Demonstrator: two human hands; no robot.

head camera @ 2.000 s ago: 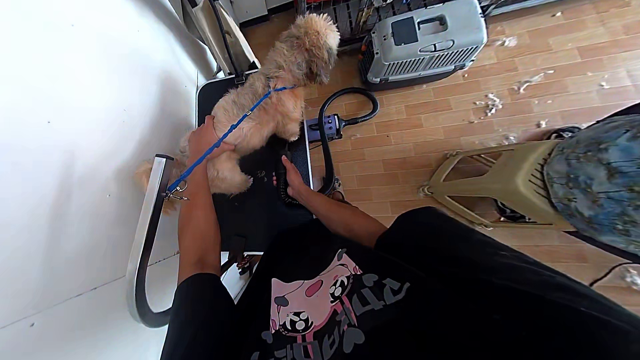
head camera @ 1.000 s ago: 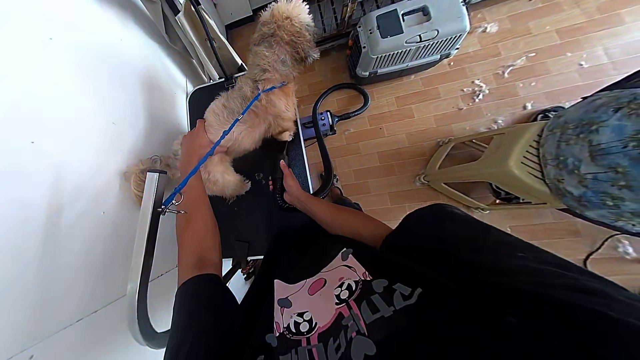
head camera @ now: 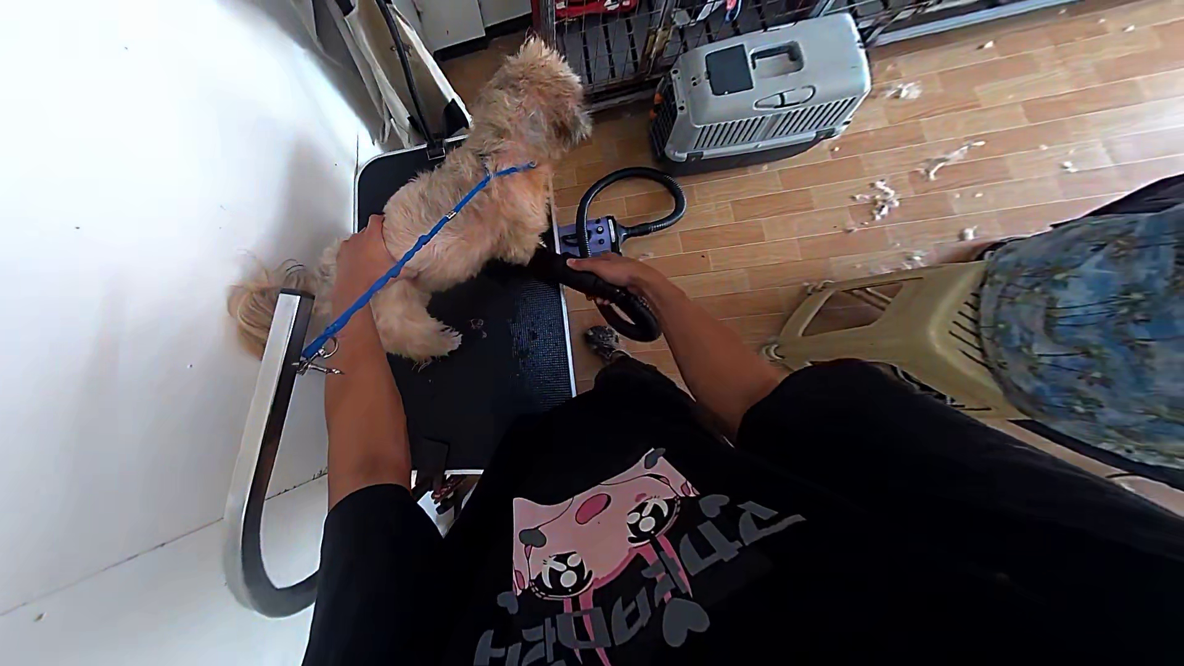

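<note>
A light tan, fluffy dog [head camera: 458,213] stands on a black grooming table [head camera: 499,342], its head toward the top of the view. My left hand [head camera: 363,250] rests on the dog's back near the rump; whether its fingers grip is unclear. In my right hand [head camera: 610,276] is the black hose [head camera: 561,270] of a pet dryer, its end close to the dog's chest and front legs. The purple dryer body [head camera: 592,237] is beyond the table's right edge. A blue braided grooming loop [head camera: 416,248] runs from the dog's neck to a metal grooming arm [head camera: 268,416].
A white wall [head camera: 139,277] borders the left side. On the wood-look floor are a grey pet carrier [head camera: 768,88] and tufts of fur [head camera: 879,199]. A beige plastic stool [head camera: 925,324] bearing patterned blue fabric [head camera: 1091,324] is at right; wire cages [head camera: 610,46] line the top.
My right hand has moved outward past the table's right edge, with the black hose now plainly in its grip. My left hand stays on the dog.
</note>
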